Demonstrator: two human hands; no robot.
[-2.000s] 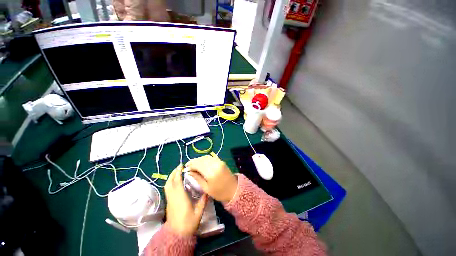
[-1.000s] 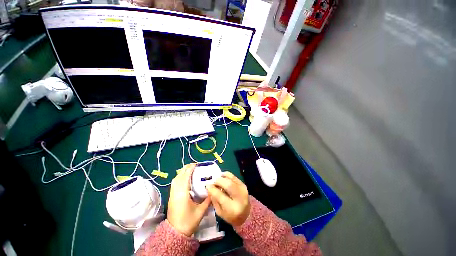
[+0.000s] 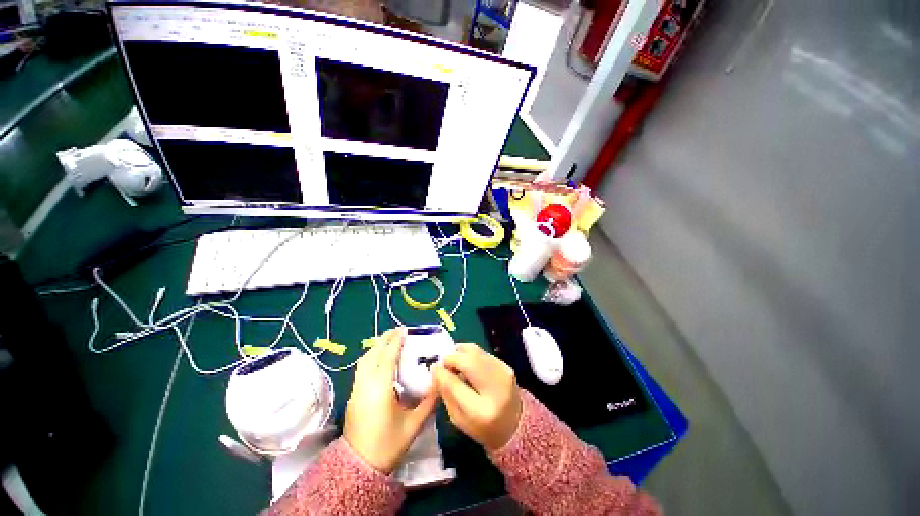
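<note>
A white security camera (image 3: 425,361) stands in front of me on the green bench, its white base (image 3: 428,462) below my hands. My left hand (image 3: 381,405) grips its head from the left side. My right hand (image 3: 479,392) has its fingertips at a small dark opening on the head; whether they pinch something small cannot be told. A second white security camera (image 3: 279,403) stands close on the left, with a thin white antenna (image 3: 240,448) beside it.
A monitor (image 3: 303,111) with four dark panes stands behind a white keyboard (image 3: 313,256). Tangled white cables (image 3: 207,320) lie before it. A mouse (image 3: 543,355) on a black pad (image 3: 605,388), yellow tape (image 3: 482,232) and bottles (image 3: 529,252) are right. Another camera (image 3: 113,167) lies far left.
The camera head has turned so its dark opening shows, and my right hand has moved from over its top to its right side. The view has shifted somewhat.
</note>
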